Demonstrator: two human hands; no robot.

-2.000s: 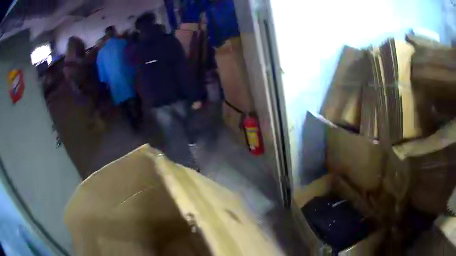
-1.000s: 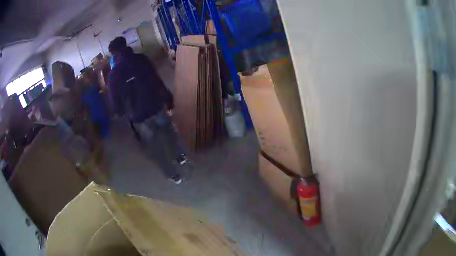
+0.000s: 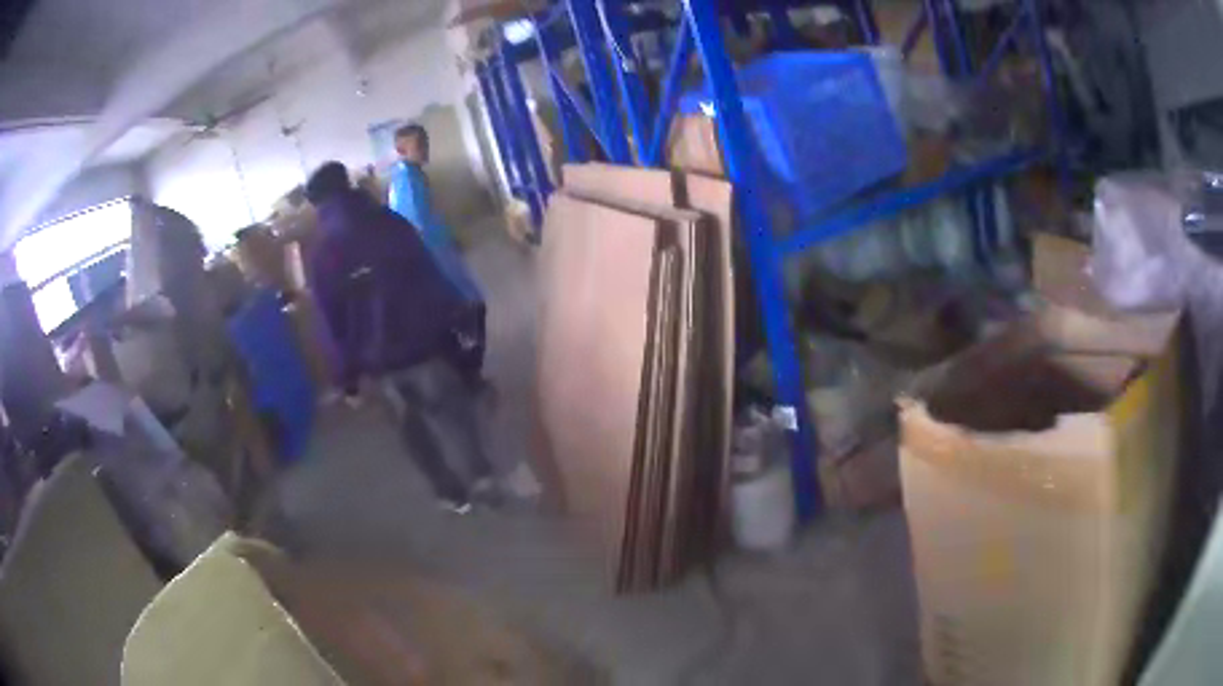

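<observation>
A large brown carton (image 3: 221,623) is nearest in front of me, at the lower left of the head view. Only its upper flaps and part of a side show, blurred and cut off by the bottom edge. Neither of my hands is in the picture, so how the carton is held cannot be seen.
Flat cardboard sheets (image 3: 604,362) stand upright in mid-view beside a blue rack (image 3: 767,302) with a blue bin (image 3: 821,131). An open tall carton (image 3: 1013,523) stands at right. A person in dark clothes (image 3: 389,295), another in light blue (image 3: 419,201) and others are ahead.
The view has moved forward past the doorway and turned right. The fire extinguisher has left the picture, and the rack, sheets and open carton appear larger. The near carton sits lower and further left.
</observation>
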